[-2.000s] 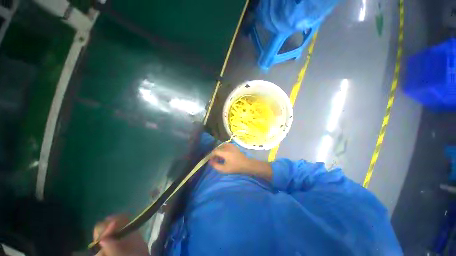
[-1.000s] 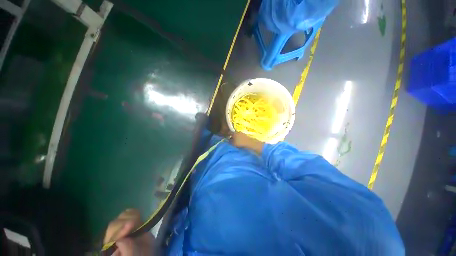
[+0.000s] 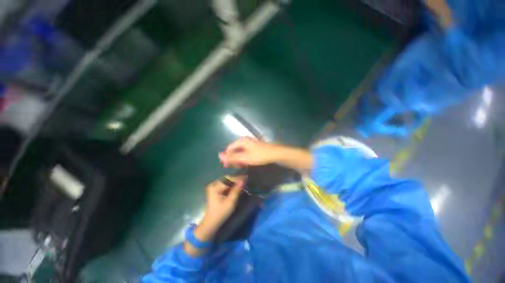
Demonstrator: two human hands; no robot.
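Observation:
My left hand [image 3: 221, 203], with a blue wrist band [image 3: 197, 237], is raised over the bench's near edge. Its fingers pinch the end of a dark and yellow strip [image 3: 227, 181]. My right hand [image 3: 247, 152] is just above and to the right of it, fingers bent; blur hides whether it holds anything. A pale yellowish length of strip [image 3: 289, 188] shows below my right forearm, beside my smock. A dark shape lies between the hands and the smock, too blurred to name.
The glossy green bench [image 3: 183, 143] has a pale rail [image 3: 183, 99]. A white bucket [image 3: 348, 141] with yellow scrap [image 3: 326, 198] is partly behind my right sleeve. A black block [image 3: 119, 193] stands at left. A person in blue [image 3: 426, 77] sits at upper right.
The view has swung left. My right hand has moved from the bucket to over the bench, close to my left hand. The strip no longer shows stretched between bucket and left hand.

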